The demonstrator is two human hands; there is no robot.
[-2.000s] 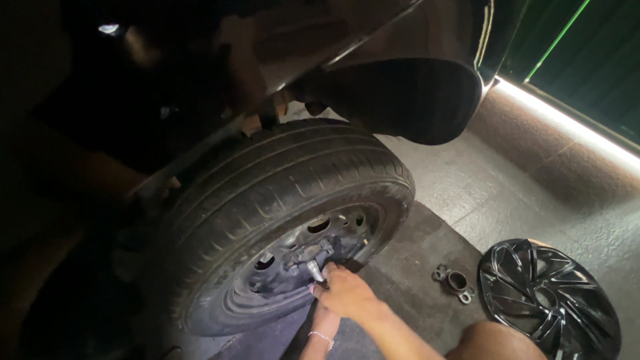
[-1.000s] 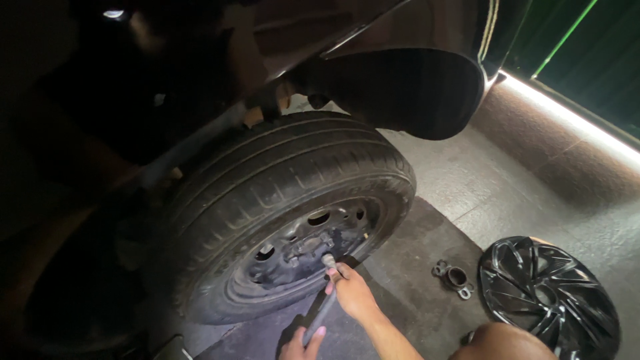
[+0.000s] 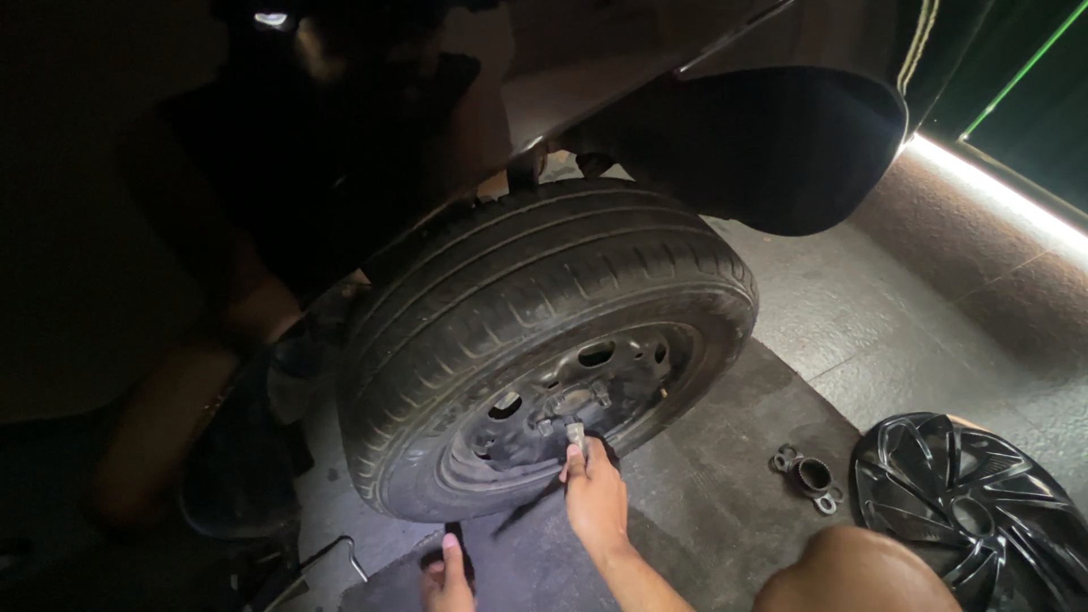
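My right hand (image 3: 597, 497) is closed around the metal socket end of a wheel wrench (image 3: 577, 435), held at the lower studs or nuts near the centre of a dark steel wheel rim (image 3: 531, 459). The rim sits in a black tyre (image 3: 544, 280) under the car's wheel arch. My left hand (image 3: 448, 578) is low in the view, below the tyre, thumb raised beside something dark. Whether it grips that dark part cannot be told. On the floor to the right lie a black spoked wheel cover (image 3: 977, 510) and a small round part with side loops (image 3: 807, 476).
A dark, glossy car body (image 3: 408, 102) overhangs the tyre. A bent metal rod (image 3: 350, 552) lies at the lower left. My knee (image 3: 854, 574) is at the bottom right. Beyond the floor tiles, a bright light strip (image 3: 1003, 191) runs along a green wall.
My left hand was on the wrench's handle a second ago and is now farther left, apart from the socket end. My right hand stays near the wheel's centre.
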